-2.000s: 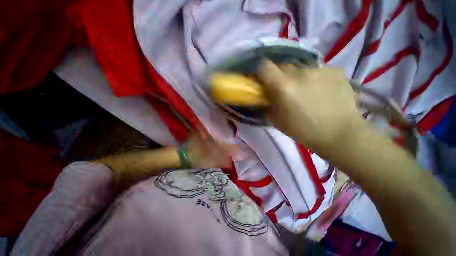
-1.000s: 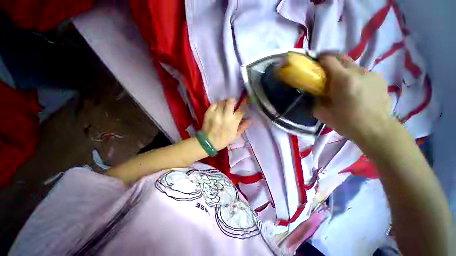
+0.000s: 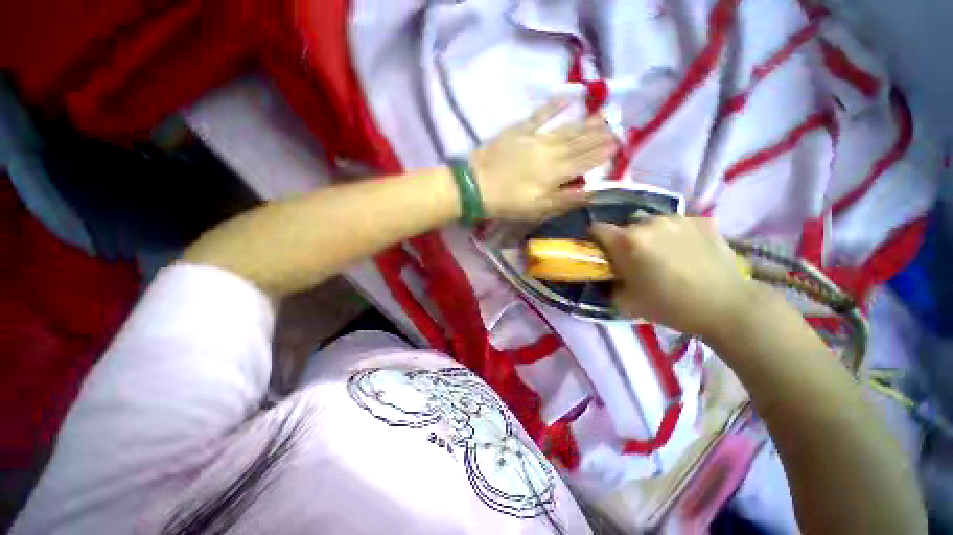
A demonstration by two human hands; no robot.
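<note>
The garment [image 3: 502, 73] lies spread in front of me with its white inside up, crossed by narrow red strips. My right hand [image 3: 669, 266] is closed around the yellow handle of the iron [image 3: 570, 303]. The iron has a pointed silver rim and a black top, and it rests on the white cloth; its underside is hidden. My left hand [image 3: 543, 162] lies flat on the garment just beyond the iron, fingers spread, holding nothing. A green bangle is on the left wrist.
A braided hose [image 3: 799, 277] curves from the iron to the right. A pink pad [image 3: 719, 475] lies at the lower right. Red cloth [image 3: 209, 52] is heaped at the upper left, with more red cloth [image 3: 63, 334] at the far left. A pale wall [image 3: 925, 52] stands at the upper right.
My left hand has moved away from my body and to the right, onto the cloth beyond the iron. The iron has come nearer to me and turned, still in my right hand.
</note>
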